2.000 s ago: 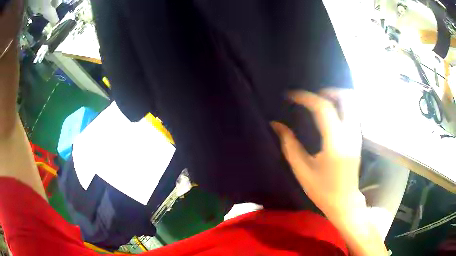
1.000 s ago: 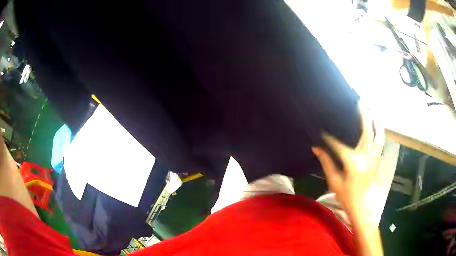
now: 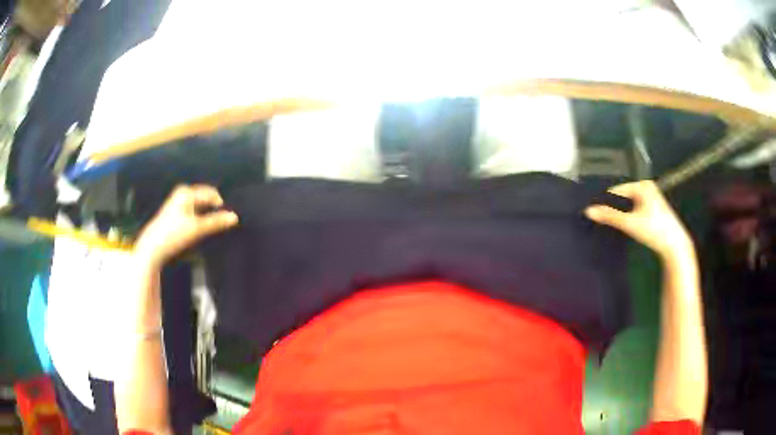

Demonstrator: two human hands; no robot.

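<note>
A dark navy-black cloth (image 3: 408,242) is stretched sideways across the wearer's lap, below the table edge. My left hand (image 3: 189,223) pinches its upper left corner between thumb and fingers. My right hand (image 3: 636,214) pinches its upper right corner in the same way. The upper edge of the cloth runs nearly straight between the hands. Its lower part lies against the red shirt. The picture is somewhat blurred.
The glaring white table (image 3: 408,51) curves across the top with a wooden front edge. Dark cloth (image 3: 64,93) hangs at upper left. White angular pieces (image 3: 89,310), a yellow bar (image 3: 81,235) and a red object (image 3: 41,409) are at left. The floor is green.
The view has turned to face the table edge. The cloth has come off the table onto the lap. My left hand has come into view, and both hands now hold its corners.
</note>
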